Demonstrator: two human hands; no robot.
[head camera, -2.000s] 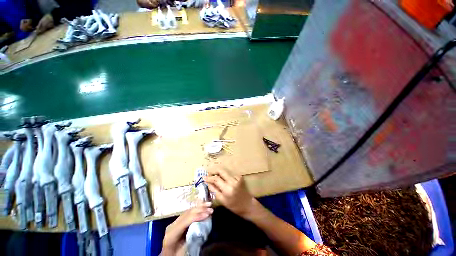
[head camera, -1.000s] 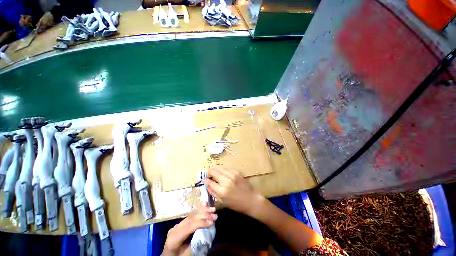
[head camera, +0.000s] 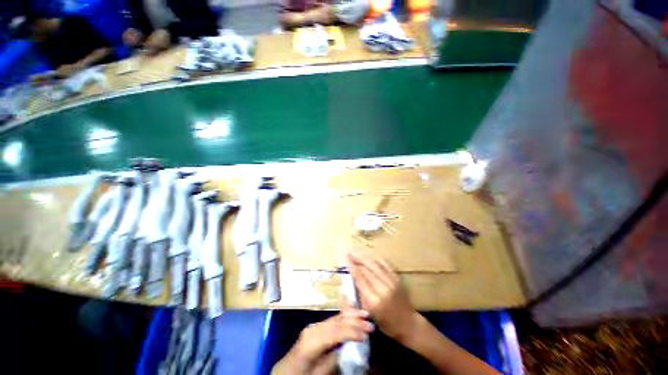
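My left hand is closed around a pale grey moulded limb at the bench's front edge, its far end pointing away from me. My right hand is at the limb's toed end, its fingers covering most of it; the view is blurred and I cannot tell whether it holds a small part. A cardboard mat lies beyond my hands, with a white glue dish and thin pale sticks around it. A small pile of black parts lies at the right.
Several grey limbs lie in a row at left. A green conveyor runs behind the bench. A paint-stained cabinet stands at right, a white bottle at its base. A blue crate is below. People sit across the conveyor.
The view has turned left, so the bench things appear further right and more people show at the far side. My left hand still holds the limb; my right fingers look straighter over its toed end.
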